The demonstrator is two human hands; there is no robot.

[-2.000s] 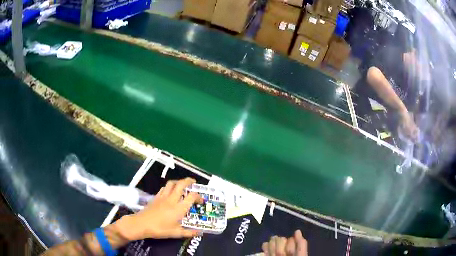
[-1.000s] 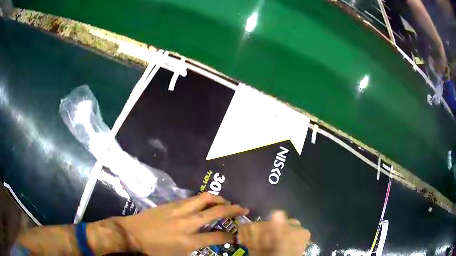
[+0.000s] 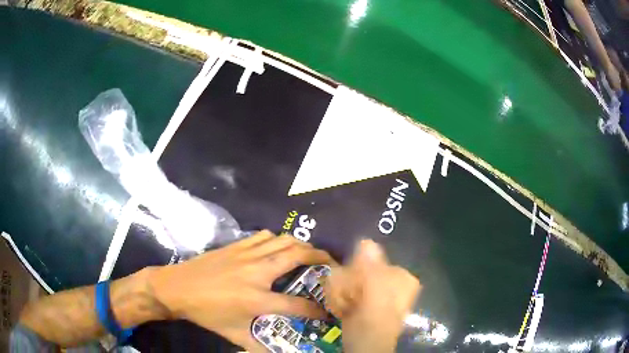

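The open white housing [image 3: 265,329] lies on the black mat [image 3: 248,138] at the bottom centre, partly cut off by the frame edge. The circuit board [image 3: 303,331] with blue and yellow parts shows inside it. My left hand [image 3: 231,289], with a blue wristband, lies over the housing and grips it, fingers reaching across its upper part. My right hand [image 3: 369,296] is blurred, fingers curled, at the housing's right side; whether it holds anything is hidden. The bagged cord [image 3: 165,207] trails up and left from the housing.
The green conveyor belt [image 3: 427,62] runs beyond the mat. White tape [image 3: 183,114] holds the mat edges. A thin coloured lead [image 3: 543,265] and a white strip [image 3: 531,323] lie at the right. Another person's arm [image 3: 593,41] is at the top right. A brown carton [image 3: 19,289] is at lower left.
The view has tilted down to the mat. The housing, seen whole earlier, is now partly covered by both hands. My right hand has come from apart to the housing's right side.
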